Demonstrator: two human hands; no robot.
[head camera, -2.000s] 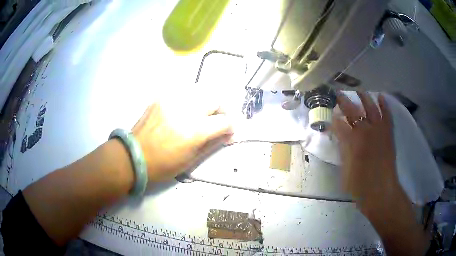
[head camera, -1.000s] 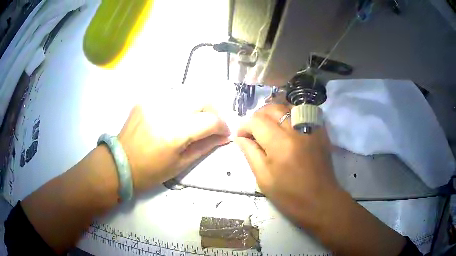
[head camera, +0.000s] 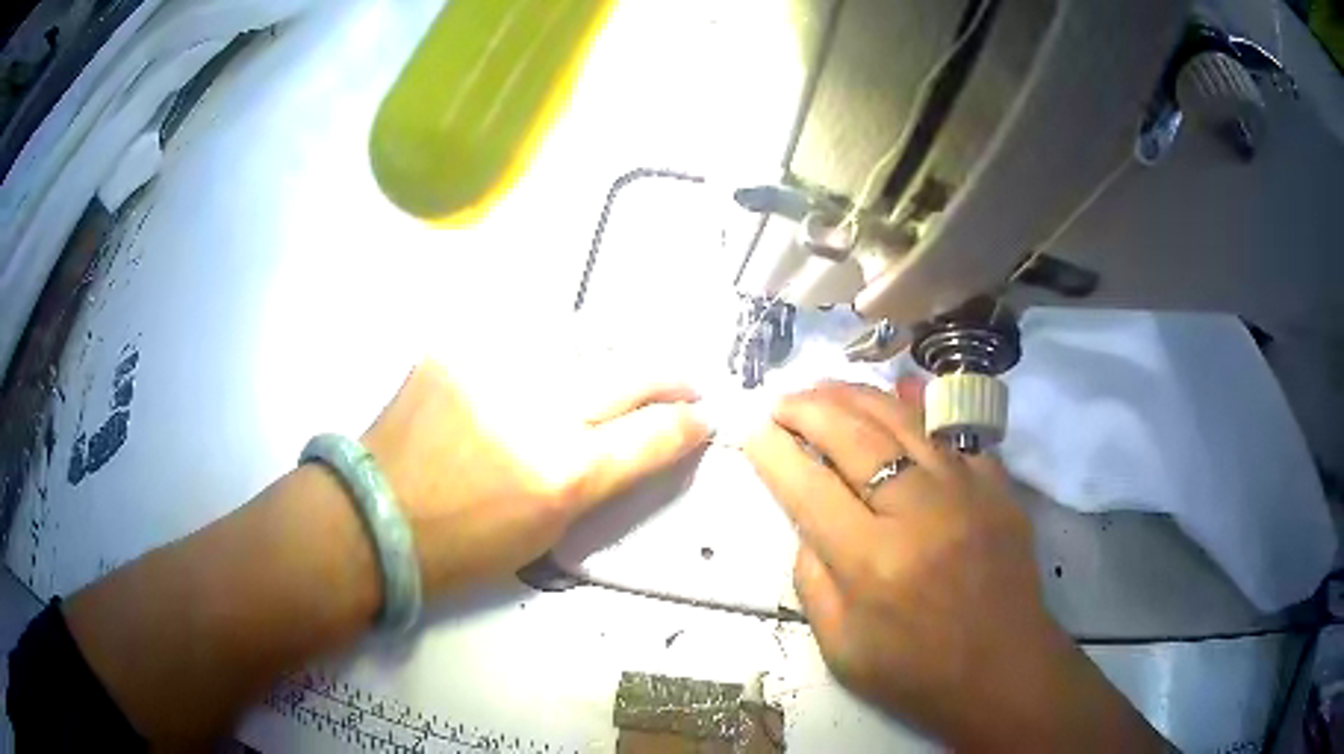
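Observation:
A white fabric piece (head camera: 1179, 442) lies right of the presser foot (head camera: 761, 342), passing behind the tension dial (head camera: 967, 407). Its part at the foot is washed out by the lamp. My left hand (head camera: 509, 449), with a green bangle, has thumb and fingers together on the white edge just in front of the foot. My right hand (head camera: 899, 552), with a ring, has its fingertips close beside them, pinching the same edge. The exact grip is hard to see in the glare. The sewing machine head (head camera: 943, 162) stands above at the upper right.
A yellow-green object (head camera: 479, 118) is left of the head. A bent dark wire (head camera: 602, 228) is left of the needle area. A brown taped block (head camera: 696, 714) lies near the front edge, beside the ruler scale (head camera: 376, 722). Long white pieces (head camera: 126, 111) lie at the left edge.
My right hand has come from the fabric's right part to the front of the foot, beside my left hand. The view has shifted. Over the last second both hands stay close together there.

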